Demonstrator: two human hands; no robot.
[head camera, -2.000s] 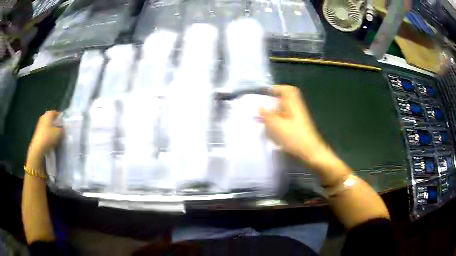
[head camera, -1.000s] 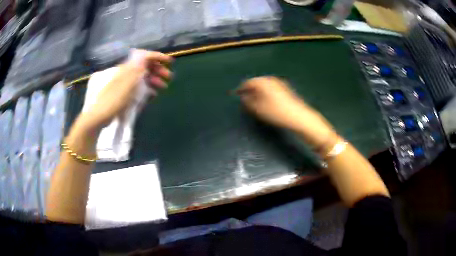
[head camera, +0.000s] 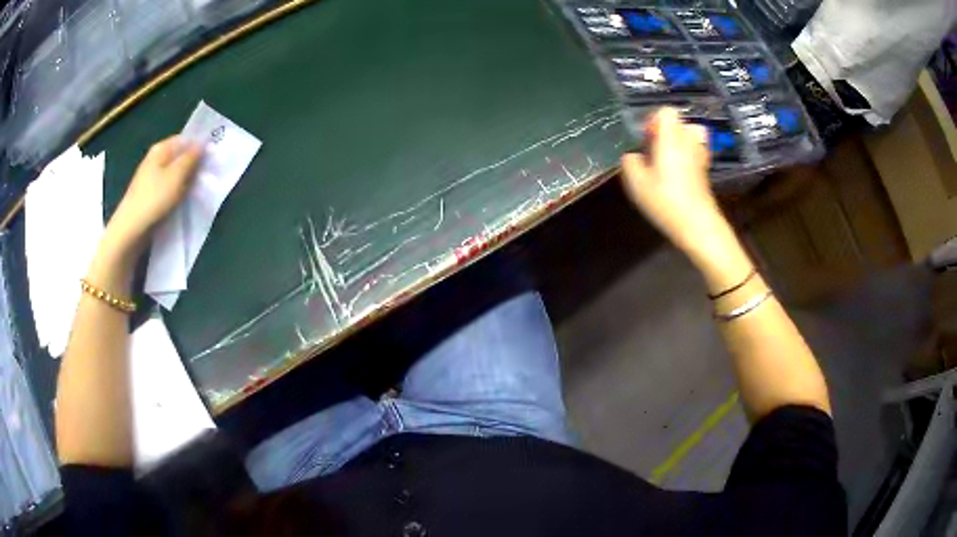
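My left hand (head camera: 163, 187) holds a few thin white bags (head camera: 218, 173) above the left part of the green mat; the top one bears a small dark mark. My right hand (head camera: 672, 157) is at the near-left pocket of the clear tray of unbagged phones (head camera: 756, 163), its fingers over a phone there; whether they grip it is hard to tell. Black and blue phones (head camera: 677, 72) lie in the tray's other pockets. A tall white pile of bags (head camera: 65, 241) lies left of my left hand, and a second white pile (head camera: 163, 399) lies near the table's edge, partly behind my forearm.
Stacked clear trays (head camera: 126, 63) stand beyond the yellowish strip (head camera: 199, 58). A tray of bagged phones (head camera: 21, 430) is at the far left. The worn front edge of the green mat (head camera: 420, 115) runs diagonally. A white bag (head camera: 876, 52) and a cardboard box (head camera: 934, 178) are at the right.
The view has turned right. The full tray earlier in front of me has gone from there. My left hand now holds white bags clear of the pile, and my right hand has moved to the phone tray.
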